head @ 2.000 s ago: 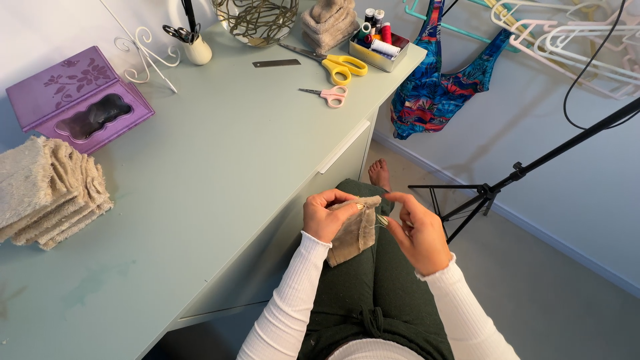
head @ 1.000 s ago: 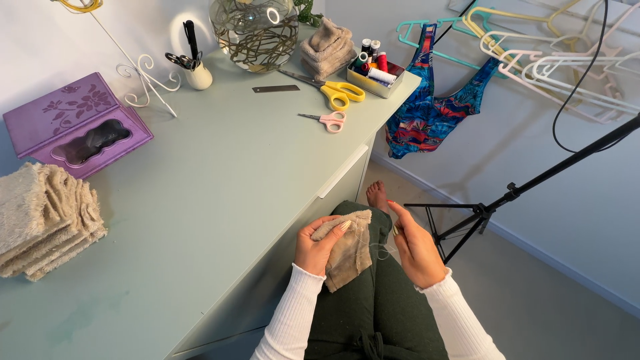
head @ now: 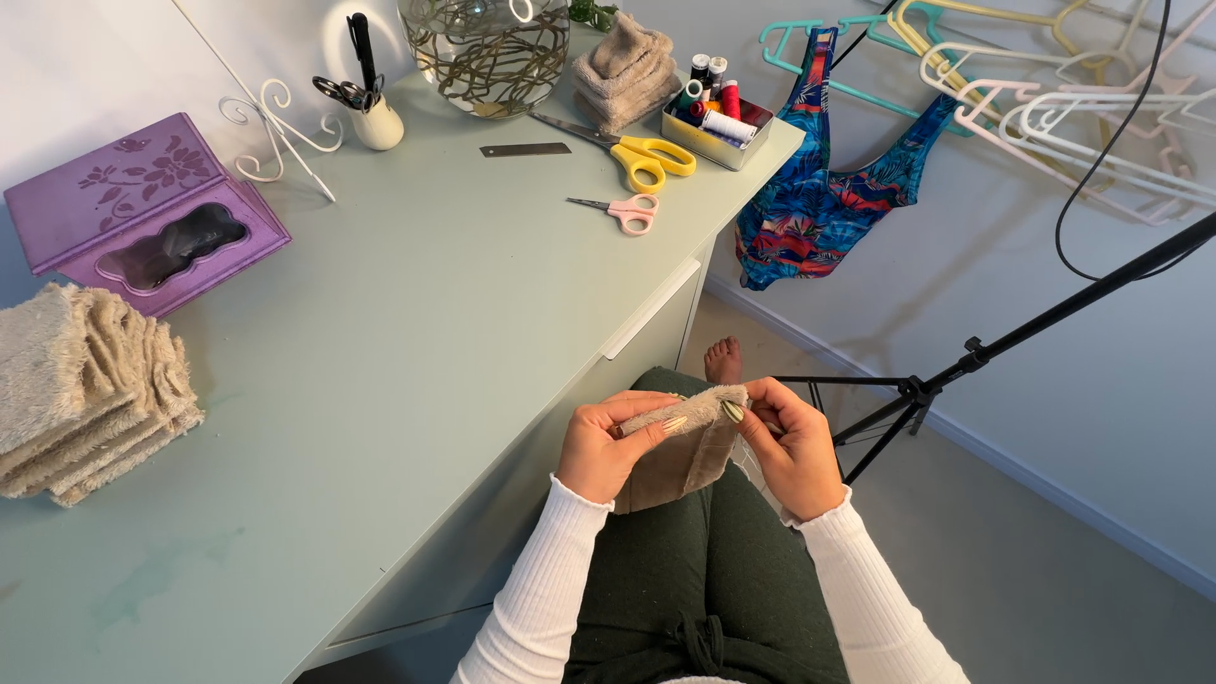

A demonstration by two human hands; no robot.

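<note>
Over my lap, my left hand (head: pixel 608 442) pinches the folded top edge of a beige plush fabric piece (head: pixel 670 470) between thumb and fingers. My right hand (head: pixel 788 442) grips the right end of the same edge, its thumb pressed against the fold. The flat part of the fabric hangs below both hands. Pale thread shows faintly beneath my right hand; whether a needle is in my fingers cannot be made out. A pile of similar beige plush pieces (head: pixel 85 399) lies at the desk's left, and a smaller folded stack (head: pixel 627 76) sits at the back.
On the green desk (head: pixel 399 361) lie yellow-handled scissors (head: pixel 646 161), small pink scissors (head: pixel 629 211), a metal blade (head: pixel 524 149), a tin of thread spools (head: pixel 722 123) and a purple case (head: pixel 142 209). Right of it stand a black tripod (head: pixel 978 356) and hangers with a patterned swimsuit (head: pixel 817 199).
My right hand, apart from the fabric one second ago with thread trailing near it, has come back to the fabric's edge. The fabric's top edge is now stretched between both hands.
</note>
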